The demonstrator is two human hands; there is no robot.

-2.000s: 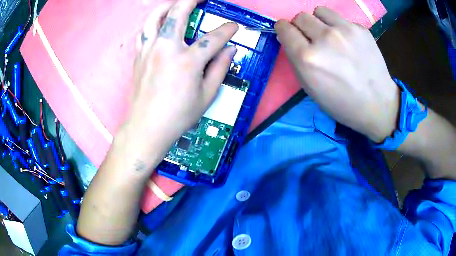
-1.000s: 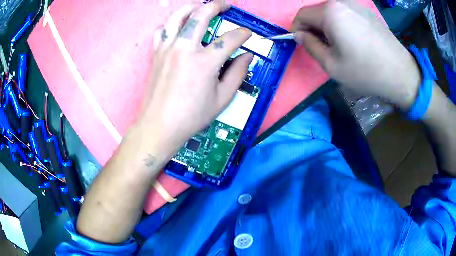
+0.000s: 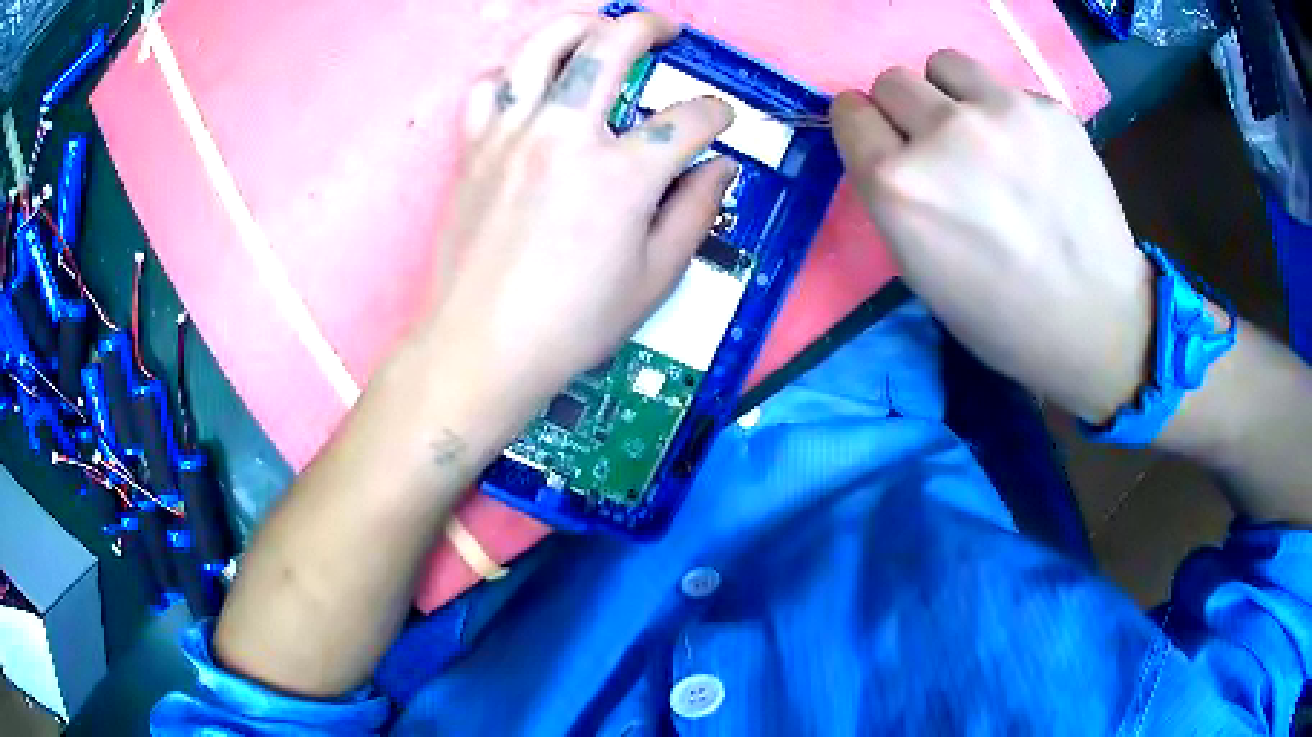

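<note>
The blue front housing point(image 3: 784, 238) lies tilted on the pink-red mat, open side up. The green main circuit board point(image 3: 619, 425) fills its near end, with a white pad point(image 3: 697, 314) beside it. A second white rectangle point(image 3: 758, 134) lies near the far end, and part of a small green board point(image 3: 629, 95) shows at the far left corner. My left hand point(image 3: 576, 216) lies over the housing's left side and holds it; its fingertips partly hide the inside. My right hand point(image 3: 993, 216) pinches thin silver tweezers point(image 3: 809, 121), whose tip is over the far white rectangle.
The pink-red mat point(image 3: 317, 187) has cream tape strips. Blue and black batteries point(image 3: 108, 396) with thin leads are piled on the dark green bench at left. An open carton point(image 3: 51, 590) stands at lower left. Clear plastic film point(image 3: 1173, 20) shows at upper right.
Over the last second my right hand has turned and its fingers have closed in nearer the housing's right edge. Earlier, the housing and my left hand were slightly further left in view.
</note>
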